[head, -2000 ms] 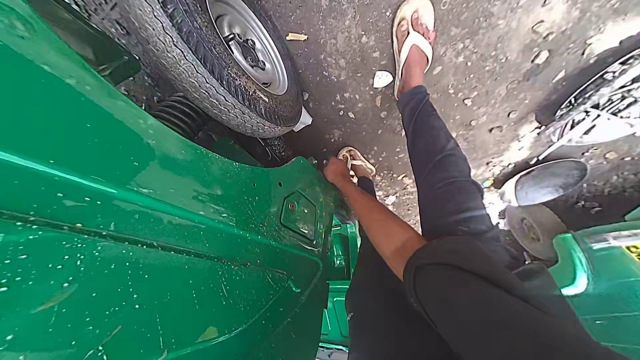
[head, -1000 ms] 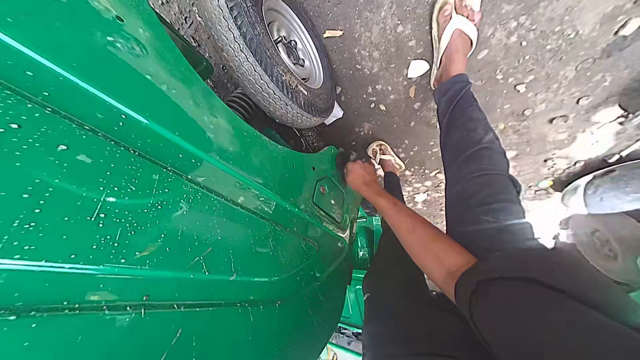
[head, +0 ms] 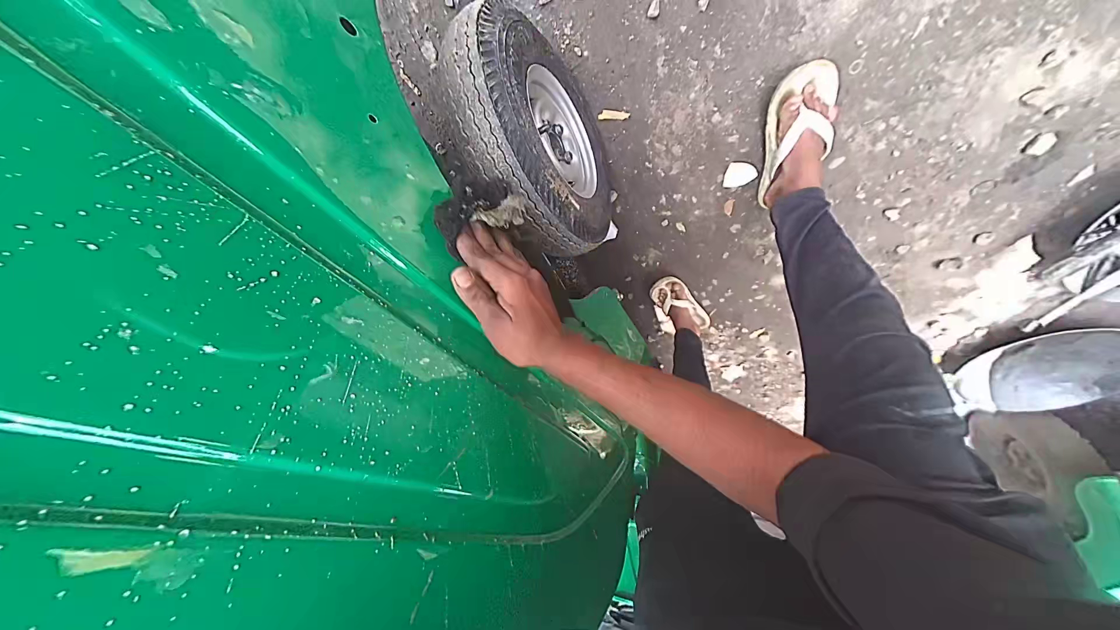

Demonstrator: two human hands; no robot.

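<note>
My right hand [head: 512, 293] lies against the glossy green painted body panel [head: 332, 376] of a vehicle, back of the hand toward the camera. Its fingers press a dark, shaggy cloth or pad [head: 468, 210] with a paler patch to the panel's curved edge, beside the tyre. The thumb rests apart from the fingers. White specks, scratches and wet-looking streaks mark the paint. My left hand is out of the picture.
A wheel with a black tyre [head: 516, 131] and silver rim stands just past the panel edge. Two feet in white flip-flops [head: 801, 131] are on the gritty ground. Part of another vehicle [head: 1050, 376] shows at the right edge.
My right hand has moved from the panel's far corner along its edge to beside the tyre. The dark cloth shows more plainly now. The view has shifted.
</note>
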